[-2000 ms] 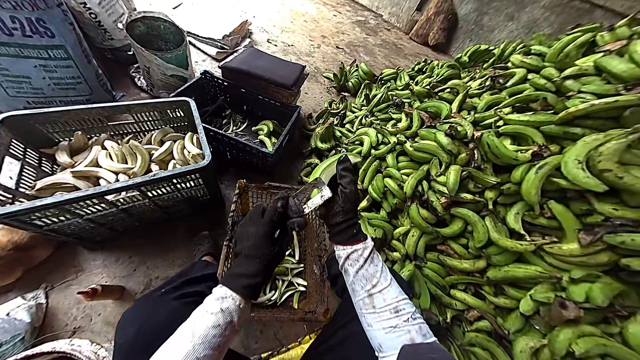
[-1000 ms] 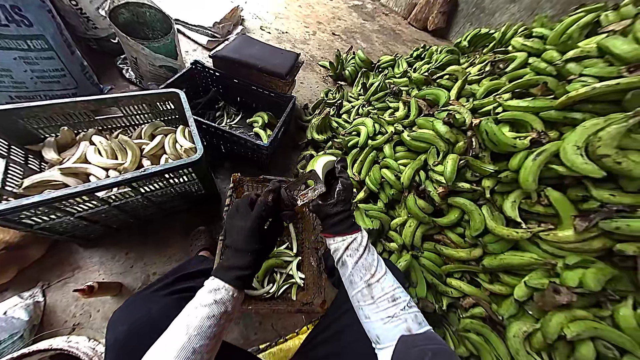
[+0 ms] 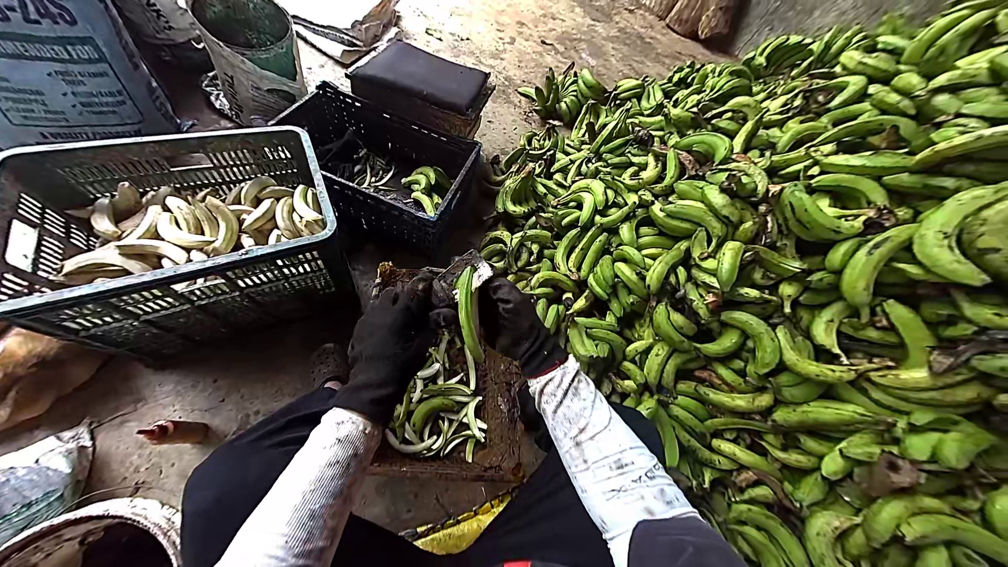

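Note:
My left hand (image 3: 391, 346), in a black glove, is closed on a flat metal blade (image 3: 475, 270), whose grip is mostly hidden. My right hand (image 3: 520, 327), also gloved, curls close on the blade's right side, around a green plantain largely hidden by the fingers. A long, curved green strip of plantain peel (image 3: 469, 319) hangs between both hands, below the blade. Under them, between my legs, stands a worn brown crate (image 3: 501, 417) with cut peel strips (image 3: 449, 421) and a small green piece lying in it.
A large heap of green plantains (image 3: 732, 315) fills the right side. At left stands a dark plastic crate (image 3: 315, 181) of peeled plantains (image 3: 197, 224). Behind are a black crate (image 3: 465, 177), a dark padded block (image 3: 421, 77) and a bucket (image 3: 248, 47). A brown bottle (image 3: 173, 431) lies at left.
The peel strip now hangs down between my hands; a second ago a pale-cut plantain showed above my right hand. That hand has turned, its fingers now toward the blade.

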